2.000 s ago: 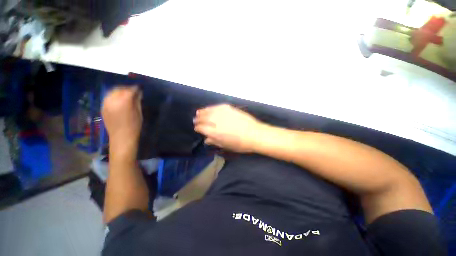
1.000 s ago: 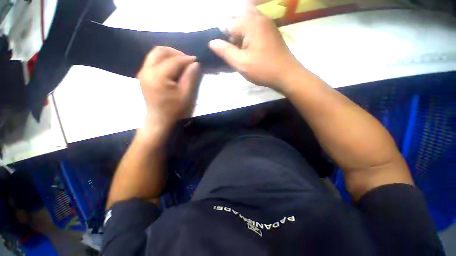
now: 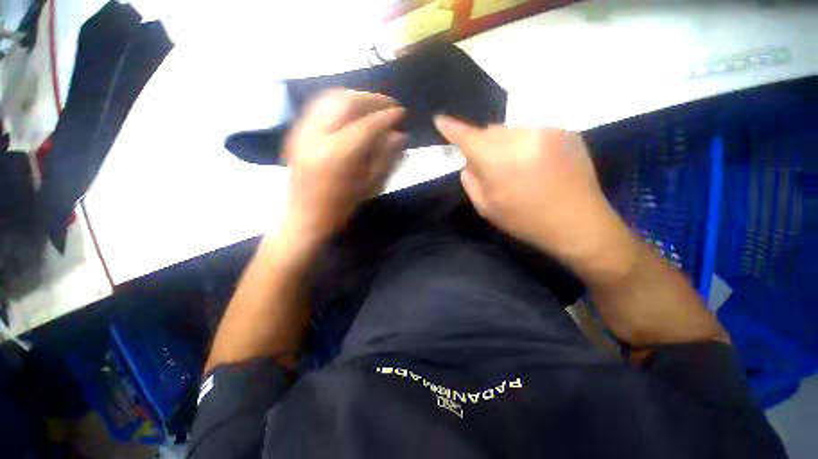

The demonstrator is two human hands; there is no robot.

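Note:
A dark panel (image 3: 448,85) lies on the white tabletop in front of me, its angled right end beyond my right hand. A pale blue-grey patch shows at its left, beside my left hand. My left hand (image 3: 345,161) is blurred, with its fingertips closed on the panel's near part. My right hand (image 3: 529,179) is at the panel's near edge, index finger extended onto it; whether it grips the cloth is unclear.
A stack of dark cut pieces (image 3: 99,108) lies at the left of the white table (image 3: 188,197). A yellow-lit machine part with red strips (image 3: 430,22) is at the top. Blue perforated crates (image 3: 753,206) are below the table at right.
My hands came from below the table edge onto the tabletop. Since one second ago the dark panel has shifted right, away from the stack, and my right hand has moved down and right.

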